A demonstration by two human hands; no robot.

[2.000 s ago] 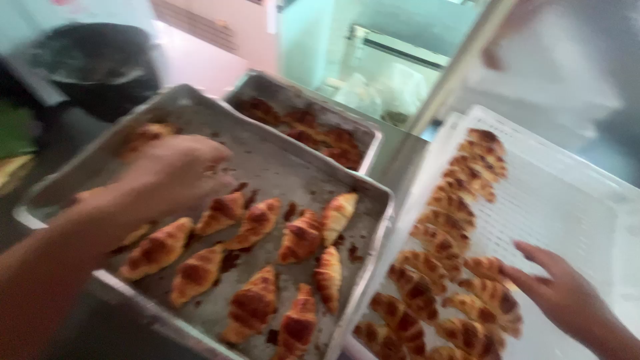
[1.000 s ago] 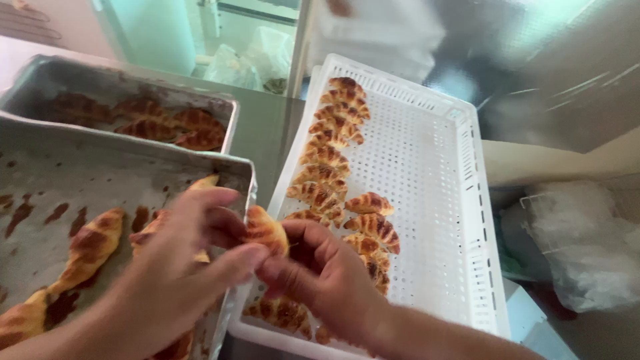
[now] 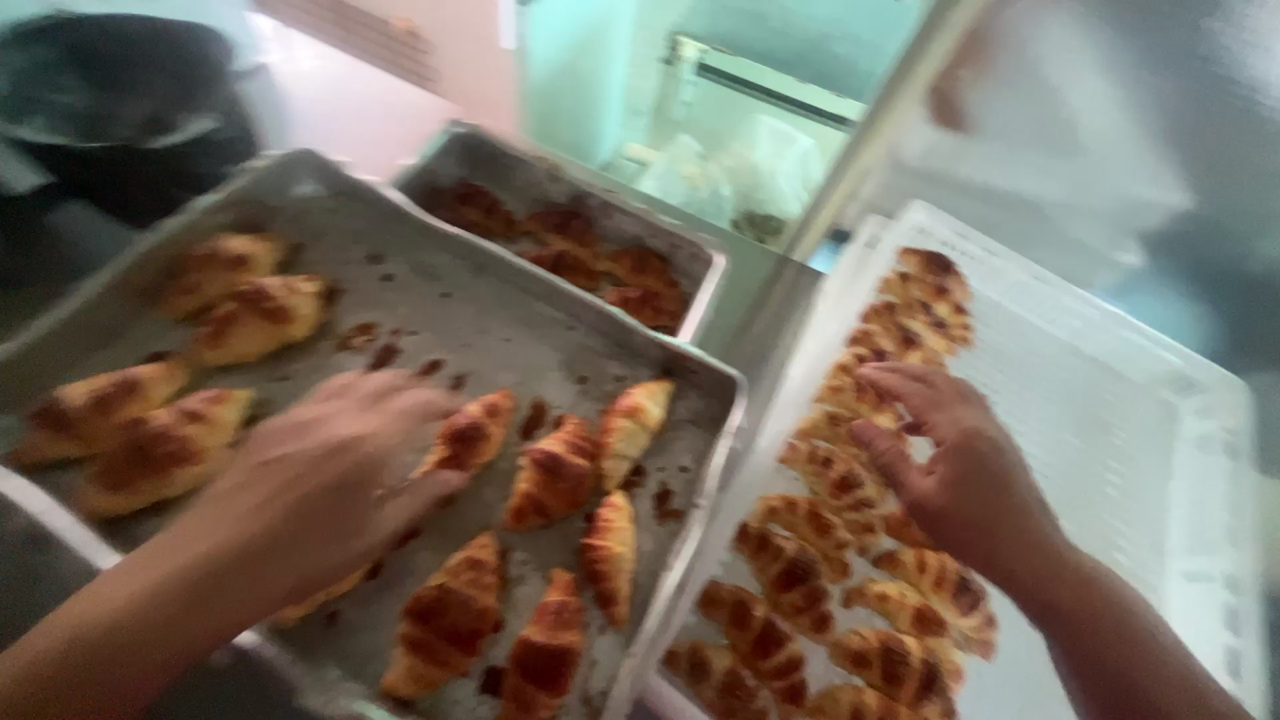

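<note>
Several baked croissants (image 3: 445, 615) lie spaced out on a metal baking tray (image 3: 480, 265) at the left and centre. My left hand (image 3: 335, 460) is over this tray, its fingers spread beside one croissant (image 3: 470, 435); whether they touch it is hard to tell. To the right, a white perforated plastic crate (image 3: 1110, 430) holds rows of croissants (image 3: 785, 570) along its left side. Over those rows is my right hand (image 3: 945, 465), thumb and fingers apart, with no croissant seen between them. The palm hides part of what is below it.
Behind the large tray stands a second metal tray (image 3: 705, 285) with darker pastries (image 3: 570, 240). A black container (image 3: 120, 110) with a plastic lining is at the upper left. Clear plastic bags (image 3: 740, 175) lie beyond the trays. A shiny metal surface (image 3: 1190, 130) rises behind the crate.
One second ago both my hands were together at a croissant near the tray's right edge. Now they are apart, left over the tray and right over the crate. The view has swung left.
</note>
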